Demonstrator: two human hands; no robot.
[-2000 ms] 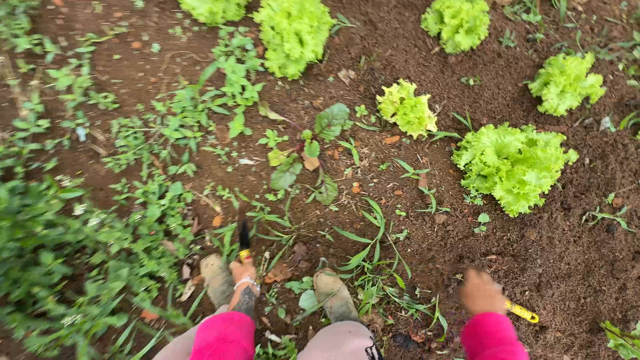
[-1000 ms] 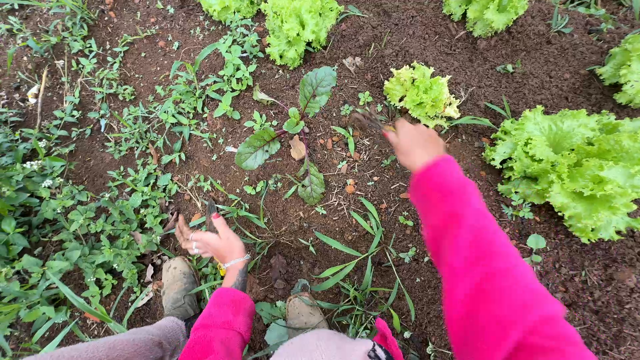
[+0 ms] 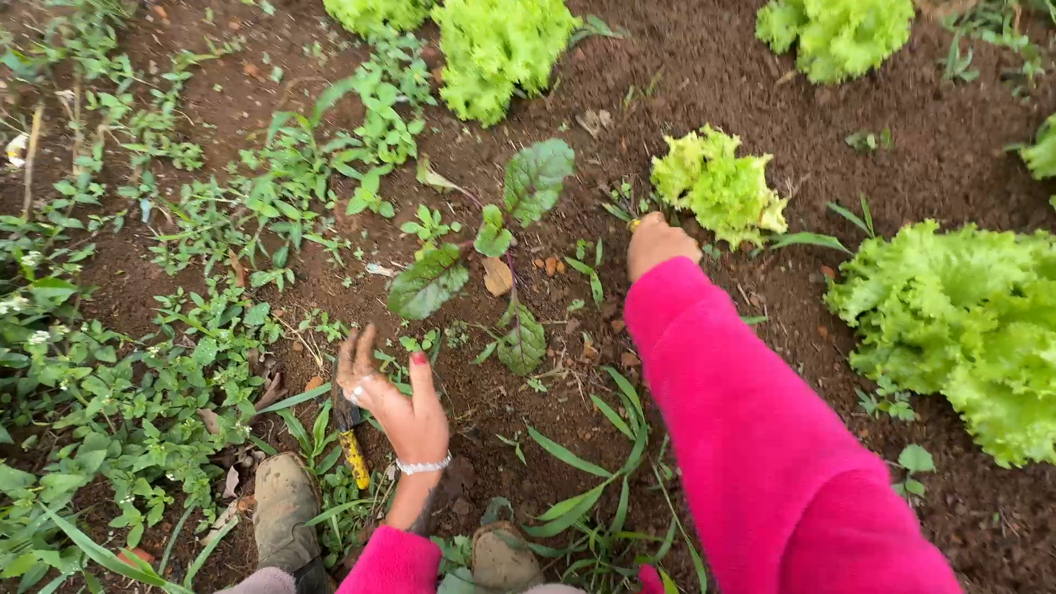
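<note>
My right hand [image 3: 660, 246] is closed on a small tool with a yellow handle, just left of a small yellow-green lettuce [image 3: 722, 186]; the tool's working end is hard to make out at the soil. My left hand [image 3: 396, 404] is spread over the ground with nothing in it, soil on its fingers. Beside and partly behind it lies a hand tool with a yellow handle [image 3: 353, 456] and a dark metal end. Between the hands grows a leafy plant with purple stems [image 3: 492, 235], its dark green leaves spread low.
Larger lettuces stand at the right [image 3: 965, 330], top right [image 3: 837, 37] and top middle [image 3: 499, 54]. Low weeds [image 3: 206, 355] cover the left side. Long grass blades [image 3: 582, 495] grow near my boots [image 3: 285, 511]. A dry leaf [image 3: 497, 276] lies by the purple-stemmed plant.
My right hand has gone from the lower right up to the small lettuce. My left hand held a dark-bladed tool two seconds ago; now it is empty.
</note>
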